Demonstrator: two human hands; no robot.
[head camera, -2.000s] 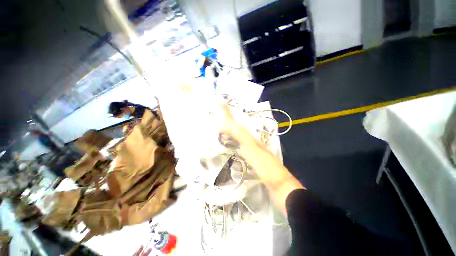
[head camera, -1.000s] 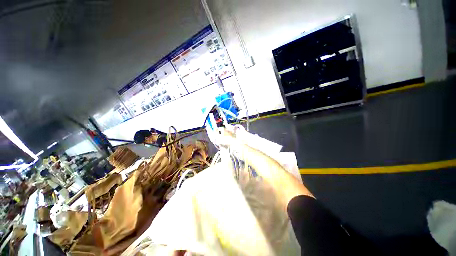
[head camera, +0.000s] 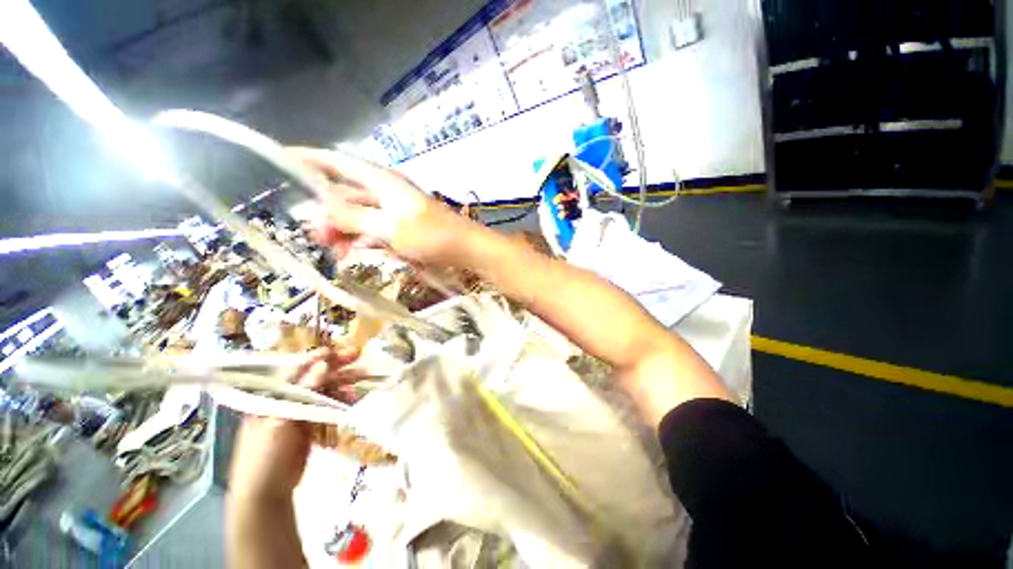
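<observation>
An off-white tote bag (head camera: 600, 472) with a thin yellow strip along a seam lies over the near part of the table. Its pale straps (head camera: 267, 250) are raised and blurred at the left. My right hand (head camera: 372, 211) reaches across from the right above the bag, closed on a strap, though its fingers are blurred. My left hand (head camera: 328, 378) is lower, at the bag's left side, with its fingers around a pale strap. My left fingertips are partly hidden by the strap.
Brown bags (head camera: 383, 272) lie behind my hands. A small red-based bottle (head camera: 351, 543) stands at the near edge. White sheets (head camera: 650, 272) and a blue device (head camera: 597, 152) with cords are at the far end. A dark rack (head camera: 883, 100) stands by the wall.
My left hand has come into view at the strap. My right hand has moved left and up from the table's far end. The off-white bag has shifted right in view, its straps now raised.
</observation>
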